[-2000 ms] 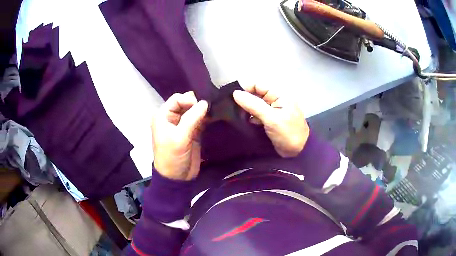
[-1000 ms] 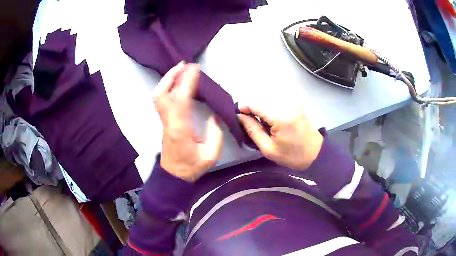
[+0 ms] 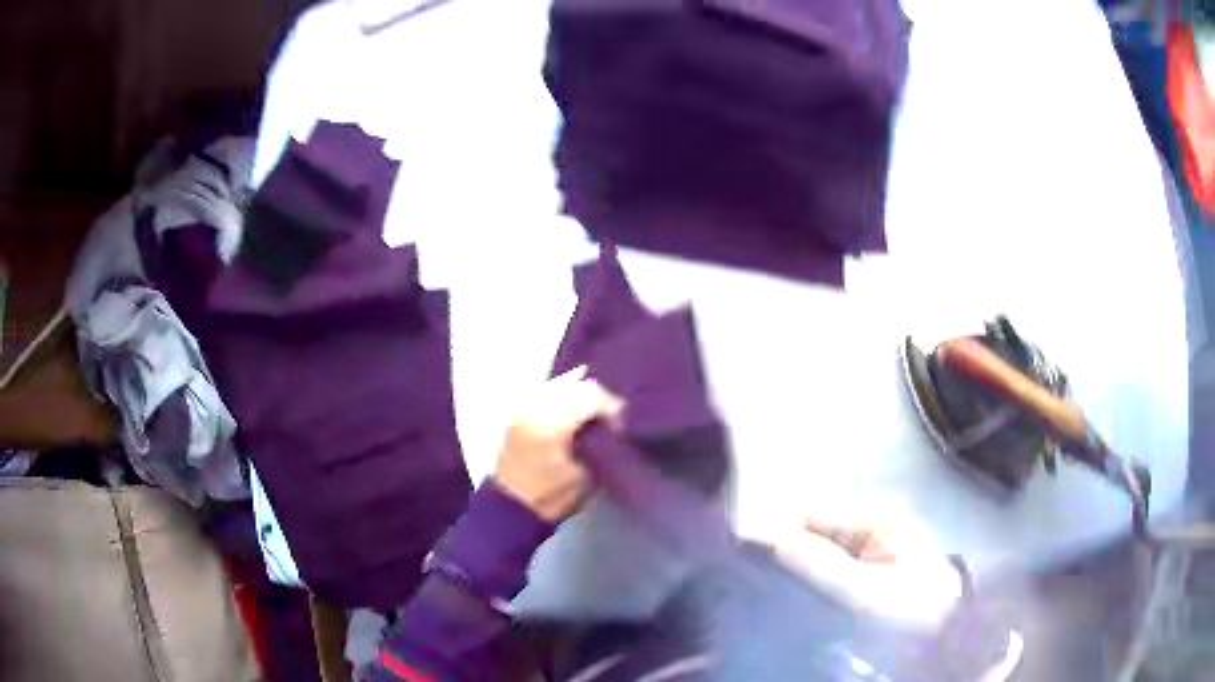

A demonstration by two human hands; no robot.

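Note:
A dark purple garment panel lies partly on the white table near me, with a folded strip running toward my body. My left hand grips this strip at its upper end. My right hand is blurred and washed out at the near table edge; whether it holds the cloth cannot be told. A steam iron with a brown wooden handle rests on the table at the right.
A stack of purple panels with stepped edges lies at the left. Another purple stack lies at the far middle. Pale scraps and a beige box are beyond the left edge. The hose runs off right.
The view has shifted, showing the far stack fully. The panel I handle has come nearer and lies lower. My left hand has closed on its strip; my right hand has moved right.

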